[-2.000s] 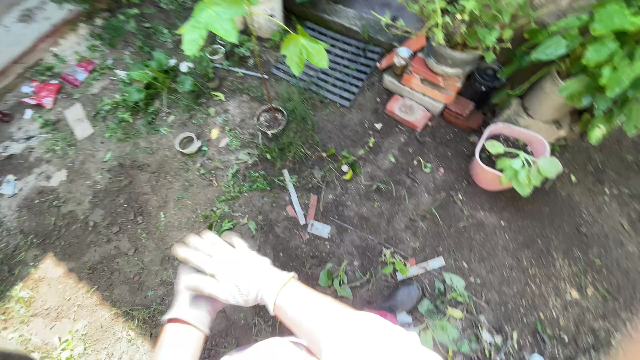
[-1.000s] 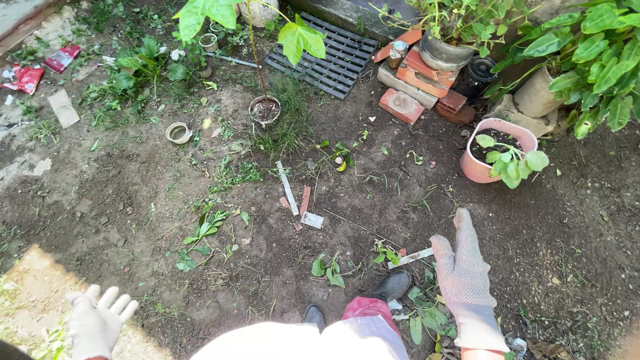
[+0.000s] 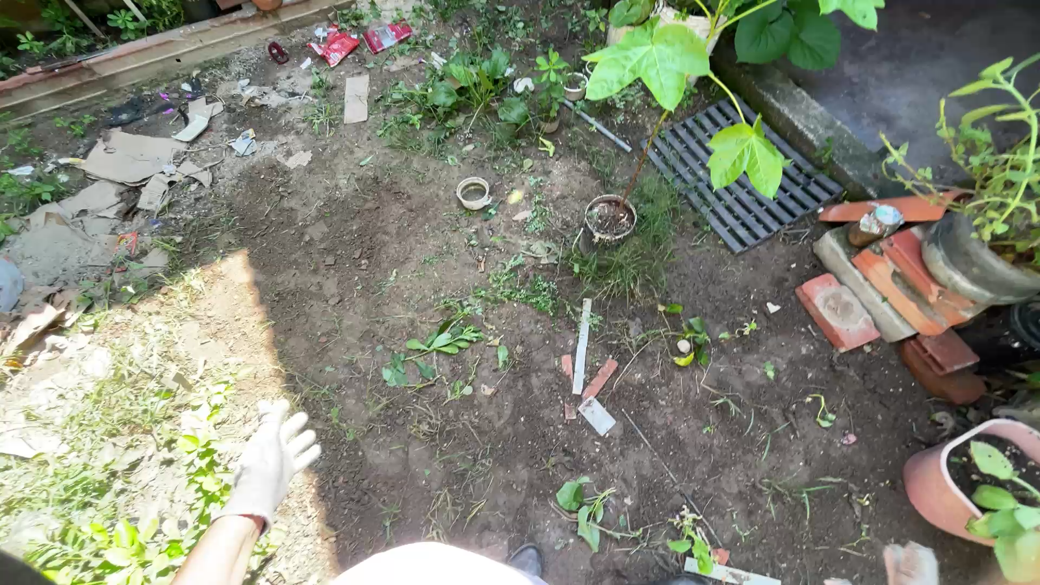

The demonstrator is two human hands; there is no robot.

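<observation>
My left hand [image 3: 272, 461], in a pale work glove, is held out at the lower left over sunlit weeds [image 3: 183, 463], fingers apart and holding nothing. Of my gloved right hand [image 3: 910, 565] only blurred fingertips show at the bottom right edge, left of a pink planter [image 3: 930, 479] with a leafy plant; whether they hold anything is hidden. Between the hands, on bare soil, lie a pale flat strip [image 3: 582, 347], a white rectangular piece [image 3: 596, 416], reddish strips [image 3: 600, 379] and pulled leafy sprigs [image 3: 447, 340]. Another pale strip [image 3: 731, 571] lies near my boot at the bottom.
A potted sapling [image 3: 609, 219] stands by a black slatted grate [image 3: 739, 175] and a concrete curb [image 3: 812, 122]. Bricks [image 3: 837, 313] are stacked at the right beside a large pot [image 3: 979, 260]. A ring-shaped pot [image 3: 473, 193], torn cardboard [image 3: 130, 158] and red wrappers [image 3: 335, 47] lie farther off.
My hands, together two seconds ago, are now wide apart. The left reaches farther forward over the weeds; the right has dropped to the frame's bottom edge. The view has swung left.
</observation>
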